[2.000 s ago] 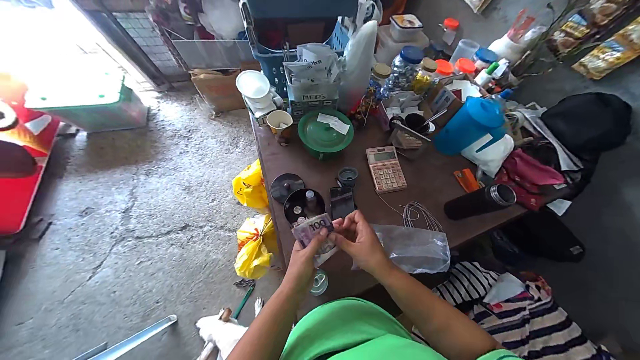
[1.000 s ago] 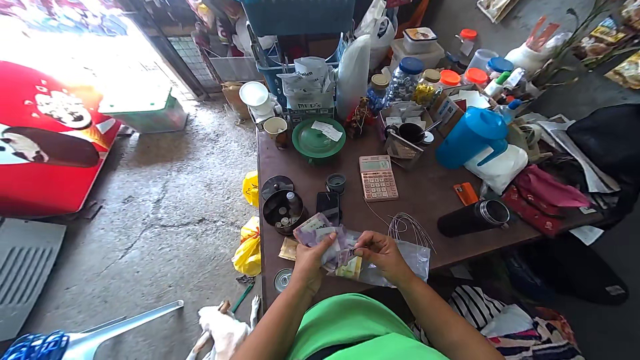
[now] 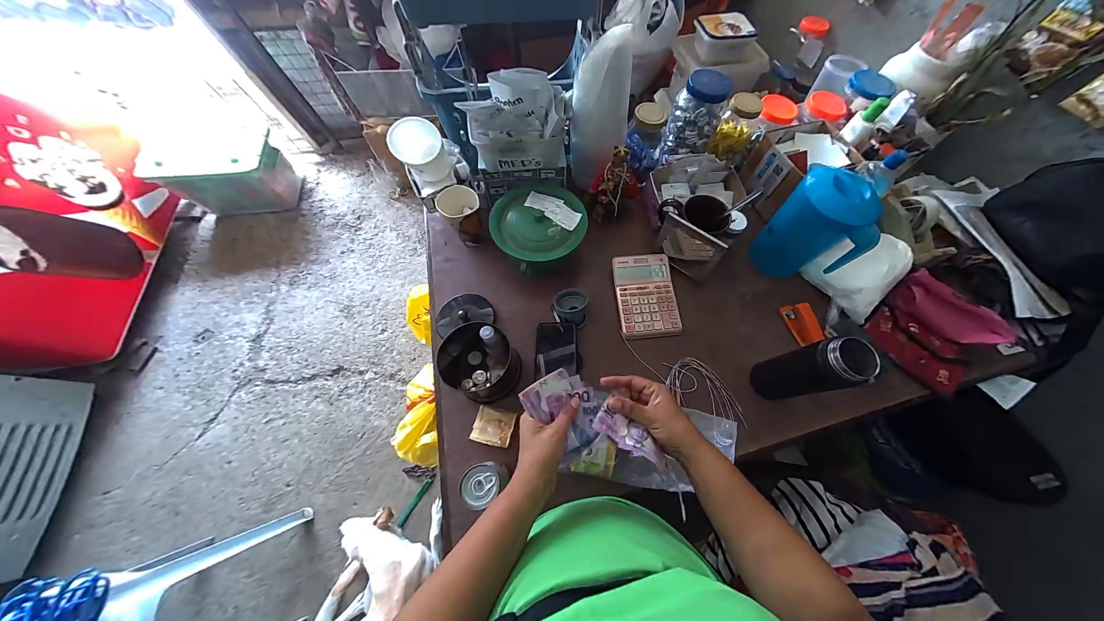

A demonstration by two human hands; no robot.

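Observation:
Purple banknotes are fanned out in my left hand, near the table's front edge. My right hand grips more purple banknotes just beside them. Under both hands lies a clear plastic bag, with a yellowish note on or in it. To the left, a folded brownish banknote rests on the table below a round black container that holds coins. A black phone lies beyond the notes, and a pink calculator is farther back.
A black tumbler lies on its side at the right, near a blue pitcher. A green dish holds a paper slip. An opened can sits at the left front corner. A white dog is on the floor.
The brownish note, partly under my left hand one second ago, now shows fully on the table. My right hand now holds purple notes apart from those in my left. The view has shifted.

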